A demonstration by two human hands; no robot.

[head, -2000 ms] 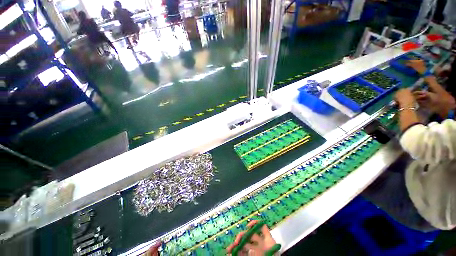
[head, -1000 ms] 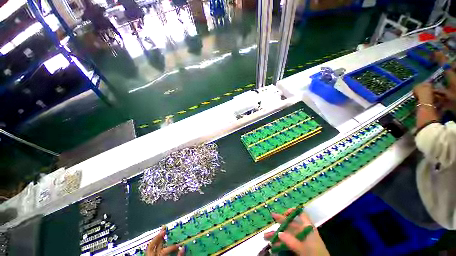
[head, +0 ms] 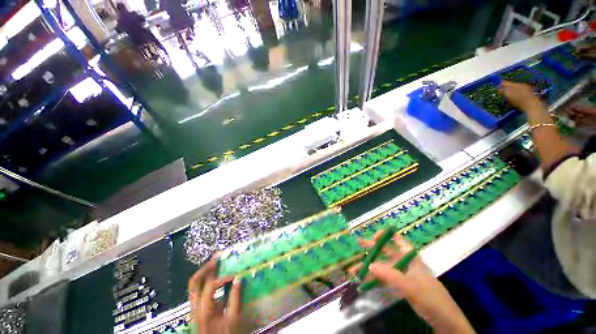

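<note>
My left hand [head: 214, 299] grips the left end of a green circuit board panel [head: 287, 251], which is lifted off the track and blurred. My right hand [head: 398, 271] is at the panel's right end and holds green-handled cutters [head: 379, 258], their dark jaws pointing down-left. Whether its fingers also grip the panel is hard to tell. More board panels [head: 451, 199] lie on the track to the right. Stacked panels [head: 366, 173] with yellowish edges lie on the dark mat behind. A loose heap of silver components [head: 232, 222] lies behind the lifted panel.
Rows of small connector-like blocks [head: 134, 297] lie left of the heap. Bags of parts [head: 88, 244] rest on the rear ledge. Blue bins [head: 487, 104] of small parts stand at right, with another person's hand [head: 521, 96] over one. A metal post [head: 353, 59] rises behind the line.
The nearest panel has been lifted off the track, baring rails underneath. My left hand has moved up with it. At right, the other person's hand has moved from the track to a blue bin.
</note>
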